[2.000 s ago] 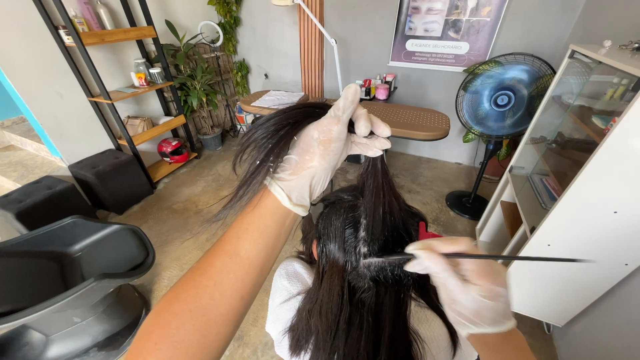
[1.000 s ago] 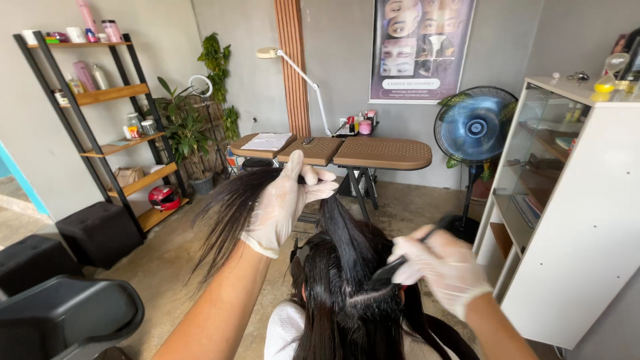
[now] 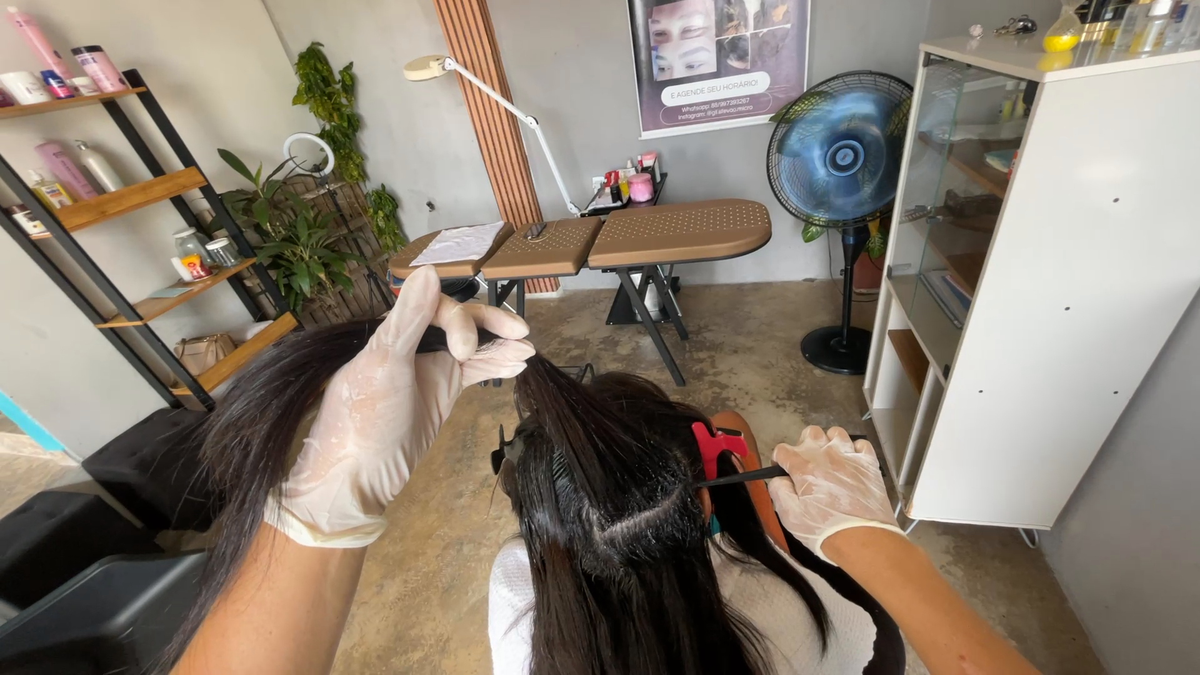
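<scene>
In a pale translucent glove, my left hand [image 3: 394, 403] is closed on a long section of dark hair [image 3: 586, 427], lifted from the crown of a seated person. The rest of that section hangs behind the hand to the left. My gloved right hand [image 3: 832, 483] grips a thin black tool [image 3: 745, 476], its narrow end against the right side of the head; its type cannot be told. A pale parting line [image 3: 647, 518] crosses the back of the head. A red hair clip [image 3: 717, 448] sits at the right side and a black clip [image 3: 500, 452] at the left.
Ahead stands a brown padded treatment bed [image 3: 680, 234] with a white lamp [image 3: 511, 108] behind it. A pedestal fan [image 3: 844, 159] and a white cabinet [image 3: 1078, 300] are at the right. Shelving [image 3: 131, 202] with bottles, black stools [image 3: 150, 469] and a black basin chair [image 3: 94, 609] are at the left.
The tool's end, which was at the back of the head two seconds ago, is now at its right side, and my right hand has moved outward. My left hand still holds the raised hair.
</scene>
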